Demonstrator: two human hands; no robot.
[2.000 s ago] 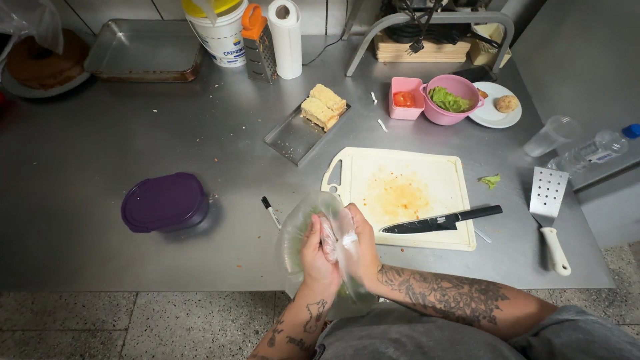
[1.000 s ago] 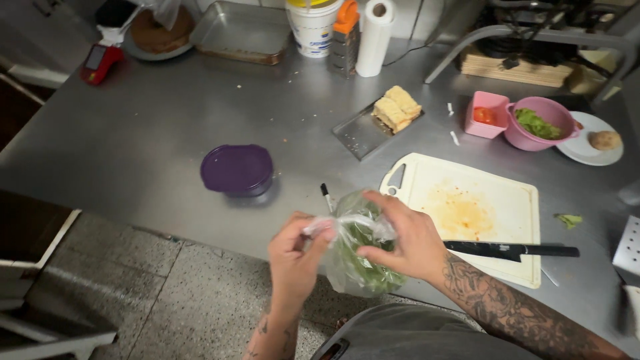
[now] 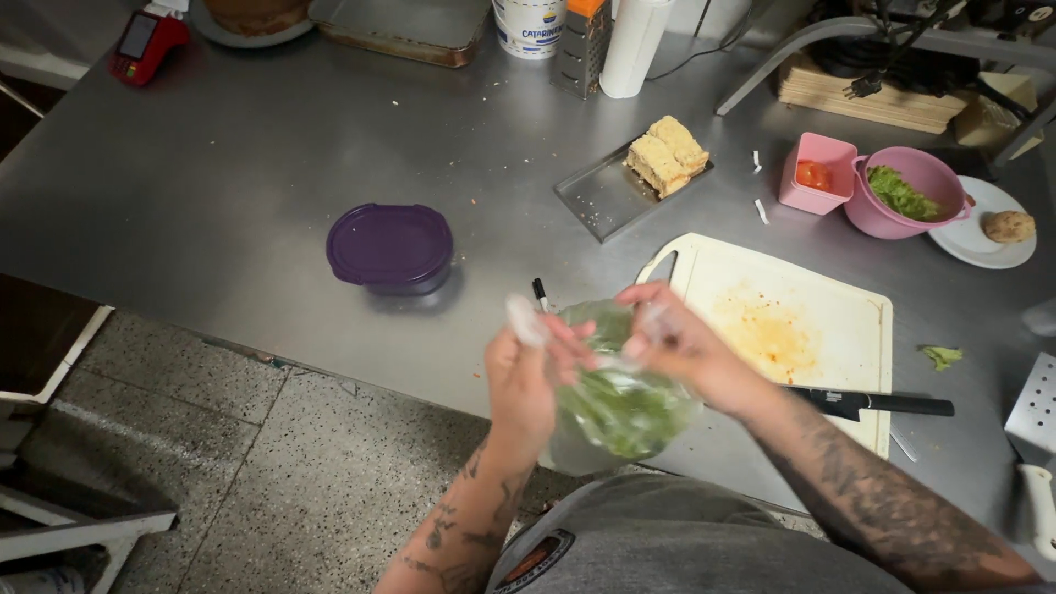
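Note:
A clear plastic bag with green leaves inside (image 3: 623, 412) hangs between my hands at the counter's front edge. My left hand (image 3: 532, 355) pinches the bag's gathered neck from the left, with a whitish bit of plastic at its fingertips. My right hand (image 3: 672, 342) grips the neck from the right; its fingers are partly blurred. Just beyond the bag lies a black-capped marker (image 3: 539, 293). To the right, a cream cutting board (image 3: 763, 322) with orange stains carries a black knife (image 3: 874, 403) along its near edge. A container with a purple lid (image 3: 392, 243) stands to the left.
Behind are a metal tray (image 3: 606, 194) with bread-like pieces (image 3: 668, 157), a pink square container (image 3: 817, 198) with tomato, a pink bowl (image 3: 895, 219) with lettuce and a white plate (image 3: 982, 252). At far right lies a perforated spatula (image 3: 1035, 412). A red card terminal (image 3: 147, 48) sits back left.
Two seconds ago both hands were close together around the bag; now they are apart at its neck, and the leaves show below them. The view has shifted left.

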